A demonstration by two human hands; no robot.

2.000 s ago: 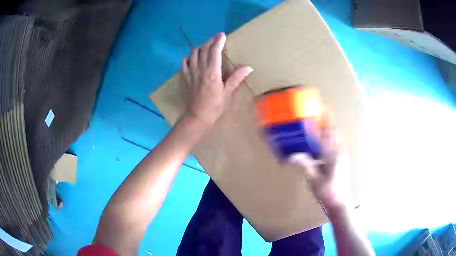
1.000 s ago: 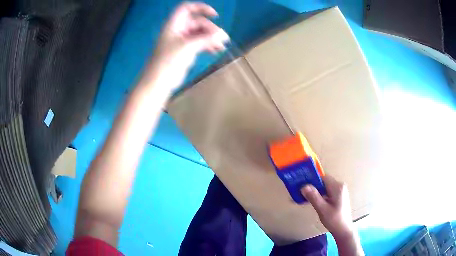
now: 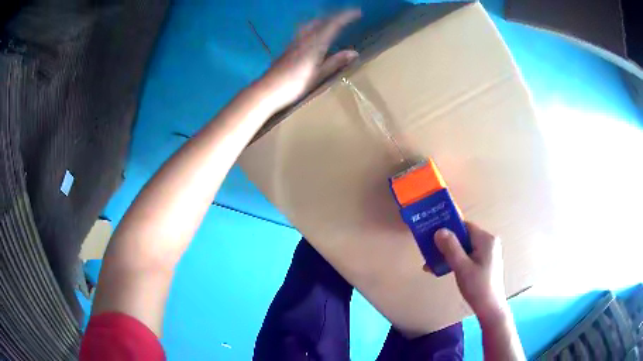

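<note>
A large brown carton [image 3: 317, 169] lies tilted in front of my legs, its two flaps meeting at a centre seam. My right hand [image 3: 476, 264] grips the orange and blue tape gun [image 3: 429, 211], whose orange end rests on or just above the seam. Clear packing tape [image 3: 370, 113] runs along the seam from the carton's far edge to the tape gun. My left hand [image 3: 310, 60] is at the far edge, left of the tape's end, slightly blurred, fingers spread and holding nothing visible.
Stacked flat cartons [image 3: 77, 120] stand along the left. A dark box [image 3: 564, 21] is at the top right. A grey slatted object [image 3: 592, 335] is at the bottom right. The floor [image 3: 211, 282] is bright blue, with thin dark lines on it. Glare covers the right side.
My left hand has come down from above to the carton's far edge. The tape now lies along the seam. The tape gun has shifted slightly right, still in my right hand.
</note>
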